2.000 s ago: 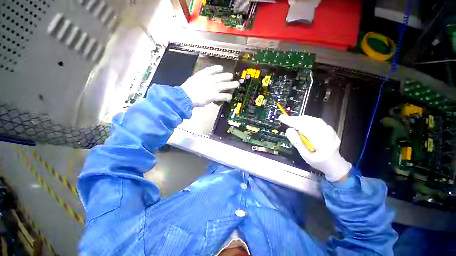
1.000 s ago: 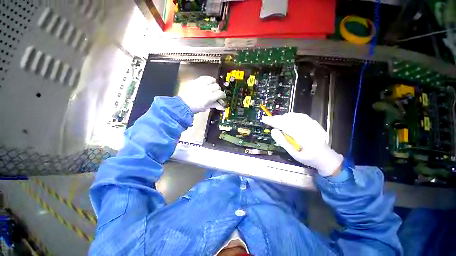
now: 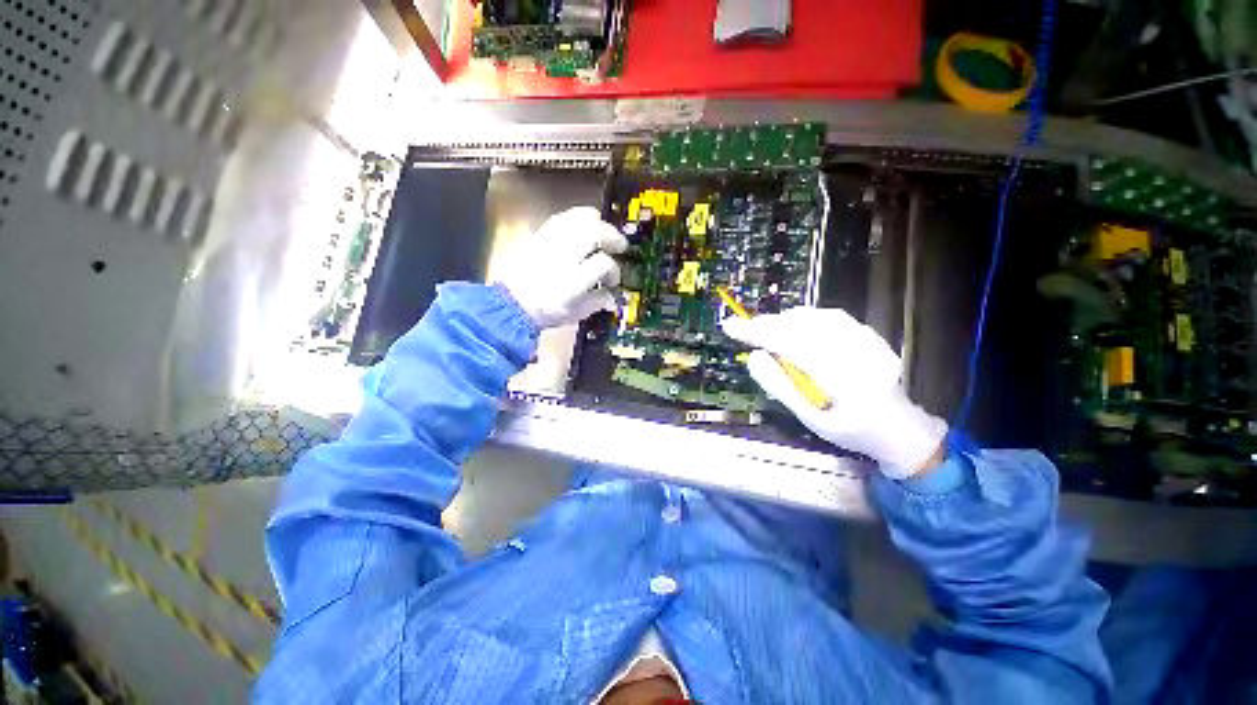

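A green circuit board (image 3: 751, 255) crowded with parts lies in a black carrier (image 3: 590, 372) in front of me. Yellow blocks (image 3: 659, 205) stand near its far left corner. My right hand (image 3: 838, 382), in a white glove, is shut on a yellow stick tool (image 3: 804, 384). The tool's tip is over the middle of the board. My left hand (image 3: 563, 269), also gloved, is at the board's left edge with its fingers curled. Whether its fingertips hold or touch a part cannot be seen.
Another board (image 3: 1158, 331) lies in a carrier at the right. A blue coiled cord (image 3: 995, 276) crosses between them. Beyond the rail (image 3: 951, 124) are a red mat (image 3: 841, 55) with a smaller board (image 3: 552, 41) and a grey item (image 3: 753, 19), and a yellow ring (image 3: 984, 73). A grey machine wall (image 3: 138, 276) stands left.
Since two seconds ago, the view has shifted and my left hand's spread fingers have curled at the board's left edge. My right hand still holds the tool, at nearly the same place over the board.
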